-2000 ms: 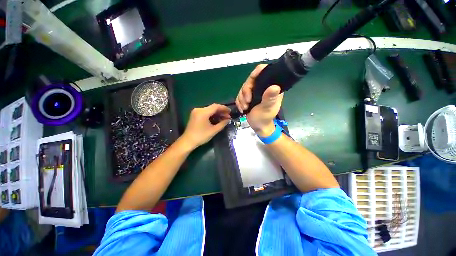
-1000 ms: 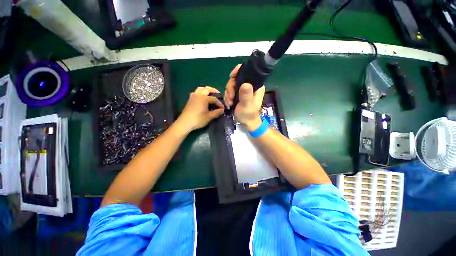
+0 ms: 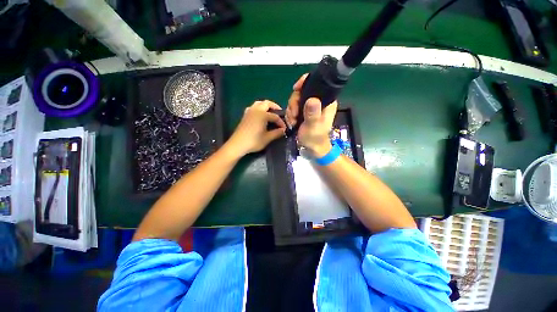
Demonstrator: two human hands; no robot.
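An open tablet unit (image 3: 319, 194) lies in a black carrier tray (image 3: 282, 201) in front of me. My right hand (image 3: 316, 125) is closed round the thick black electric screwdriver (image 3: 325, 79), which is tilted with its lower end at the unit's top left corner. Its tip is hidden by my fingers. My left hand (image 3: 254, 129) is at that same corner, thumb and fingers pinched close to the screwdriver's lower end. Whether a small part is between them cannot be told. A blue band (image 3: 330, 155) is on my right wrist.
Left, a black parts tray (image 3: 218, 131) holds a round screw dish (image 3: 189, 94) and a heap of small black parts (image 3: 162, 152). Further left are a purple-rimmed round object (image 3: 66, 89) and stacked white trays (image 3: 90, 201). A white rail (image 3: 256, 56) crosses behind. A black boxy device (image 3: 465, 167) stands right.
The screwdriver and both hands stay at the unit's top left corner, the tool tilted slightly differently. The whole view has shifted. On the far side of the rail, another tray has moved right relative to the rail.
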